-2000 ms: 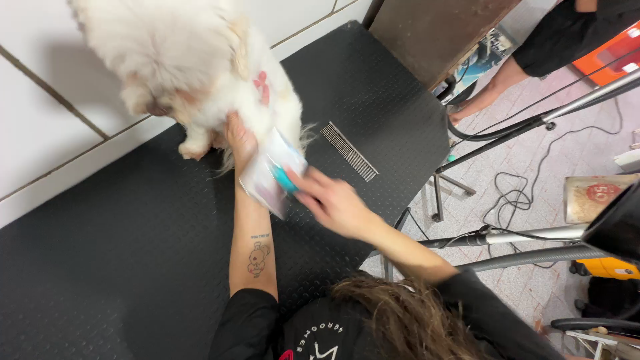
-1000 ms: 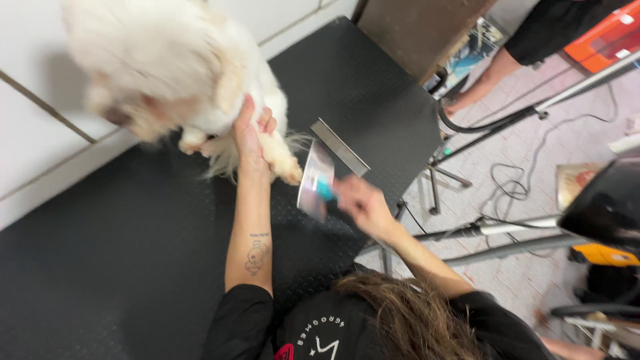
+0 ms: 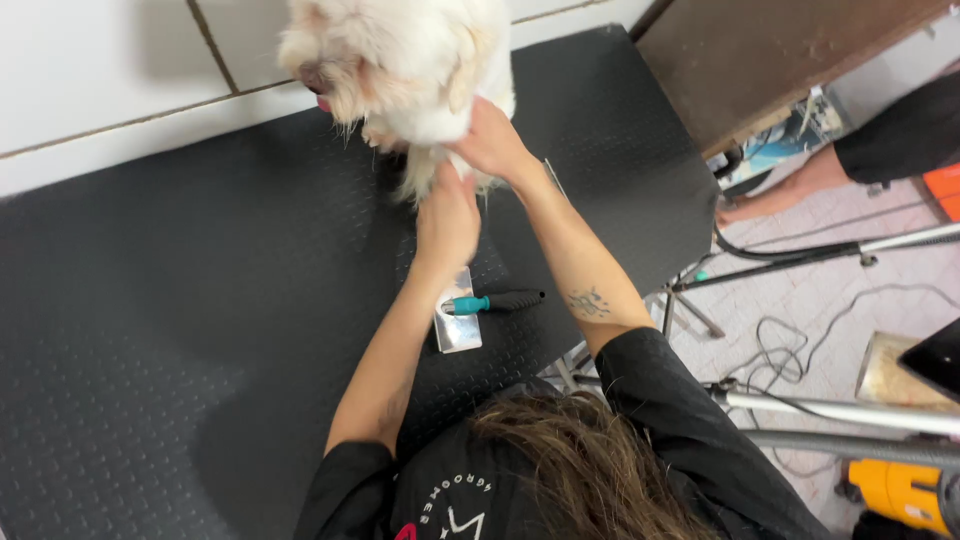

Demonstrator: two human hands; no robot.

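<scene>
A white, fluffy dog [image 3: 420,67] is on the black textured grooming table [image 3: 187,300], its head turned to the left. My left hand [image 3: 447,217] is at the fur of its front leg, with the fingertips hidden in the coat. Against the dog's chest and shoulder lies my right hand [image 3: 491,142], its fingers partly hidden by fur. A slicker brush [image 3: 459,330] with a metallic back and a teal and black handle rests on the table below my left hand. Part of a metal comb [image 3: 555,178] shows behind my right forearm.
White wall tiles [image 3: 97,67] border the table's far side. At the right are a brown panel [image 3: 772,52], another person's bare leg [image 3: 795,187], metal stand tubes [image 3: 840,409], a cable on the floor [image 3: 787,367] and a yellow machine [image 3: 900,491].
The slicker brush has left my right hand and lies on the table. My right hand has moved up to the dog's chest. The comb is now mostly hidden by my right arm.
</scene>
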